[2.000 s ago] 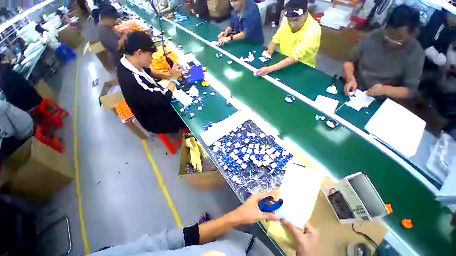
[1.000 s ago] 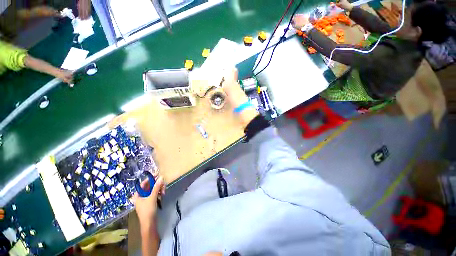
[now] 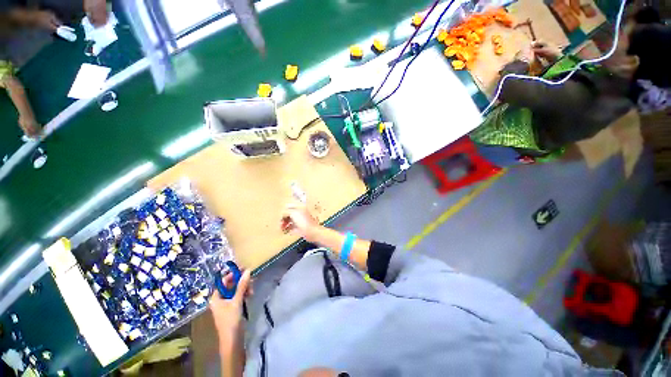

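My left hand (image 3: 228,303) is at the bench edge, with its fingers around a blue-handled tool (image 3: 226,280), perhaps cutters; its tip is hard to make out. My right hand (image 3: 300,223), with a blue wrist band, is over the cardboard near the front edge. Its fingers are bent; whether they hold anything is unclear. A small pale tool (image 3: 297,192), perhaps a knife, lies just beyond them. Blue circuit board modules (image 3: 152,258) with white blocks are piled in a clear shiny tray, left of my left hand. A long cream strip (image 3: 87,309) lies along the tray's left side.
Tan cardboard (image 3: 246,210) covers the bench. An open bin (image 3: 243,116), a tape roll (image 3: 318,143) and green-and-dark hand tools (image 3: 371,140) with cables stand behind. Orange pieces (image 3: 292,72) lie on the green conveyor. People work at upper left and upper right.
My right hand has come back from the cardboard's far side to near its front edge. The white sheet it held earlier is no longer in it. My left hand keeps the blue-handled tool.
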